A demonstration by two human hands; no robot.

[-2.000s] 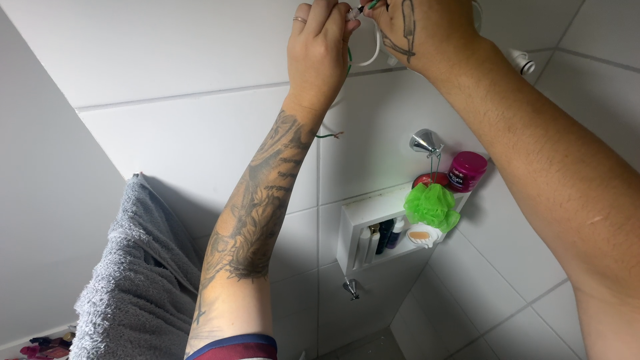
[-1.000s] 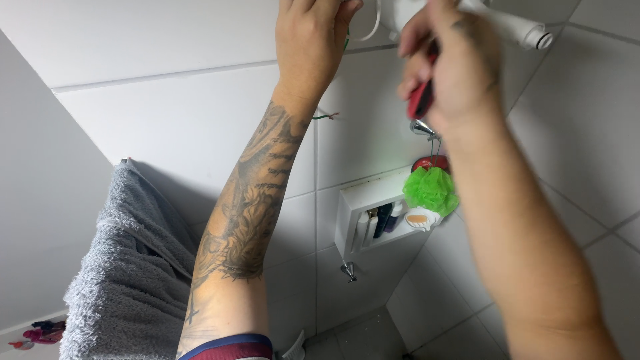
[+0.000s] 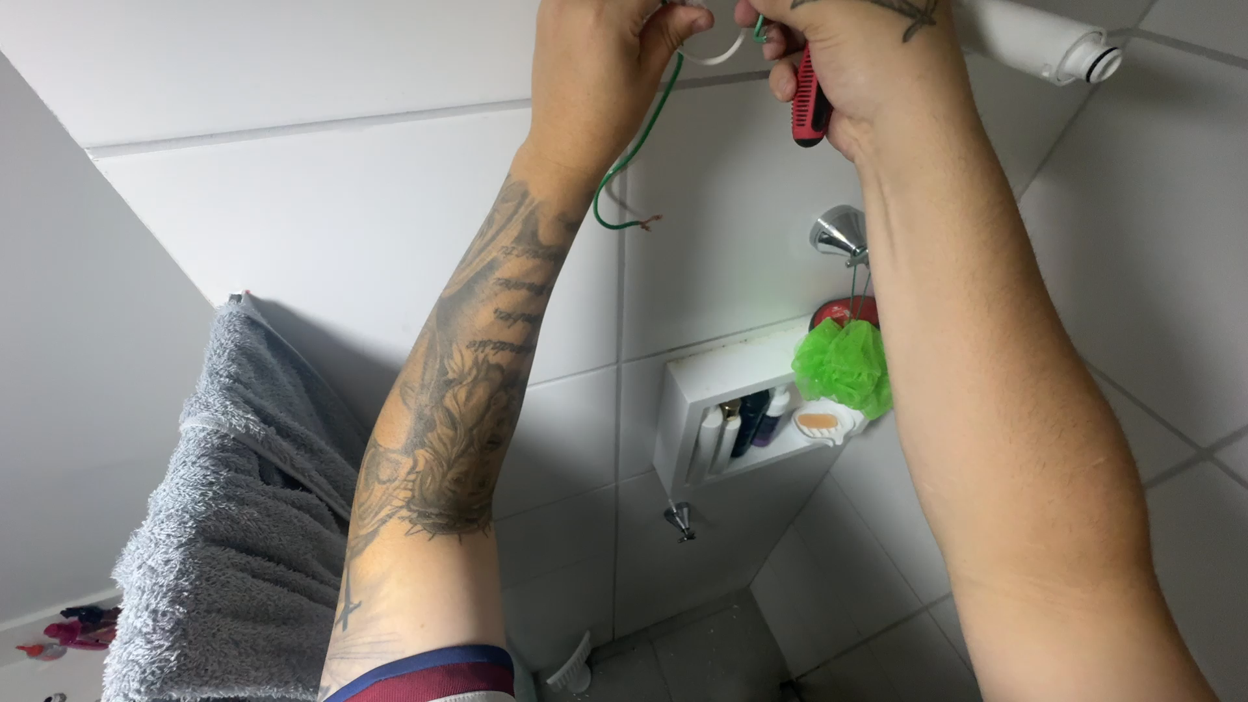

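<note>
At the top edge of the head view my left hand (image 3: 609, 68) pinches something small and whitish, partly cut off by the frame. A green wire (image 3: 639, 141) hangs below it, with bare copper strands at its end, in front of the tiled wall. A white wire (image 3: 720, 58) curves between my two hands. My right hand (image 3: 838, 58) is closed around a red and black handled tool (image 3: 808, 102), perhaps a utility knife; its working end is hidden. A short green wire end (image 3: 760, 29) shows at my right fingertips.
A white plastic tube (image 3: 1033, 39) juts out at upper right. Below are a chrome wall knob (image 3: 838, 231), a green mesh sponge (image 3: 843, 366), a white wall niche (image 3: 682, 419) with bottles, a soap dish (image 3: 829, 421) and a chrome valve handle (image 3: 680, 522). A grey towel (image 3: 234, 507) hangs at left.
My right hand, blurred and lower with the red tool one second ago, is now up close to my left hand. More of the hanging green wire shows.
</note>
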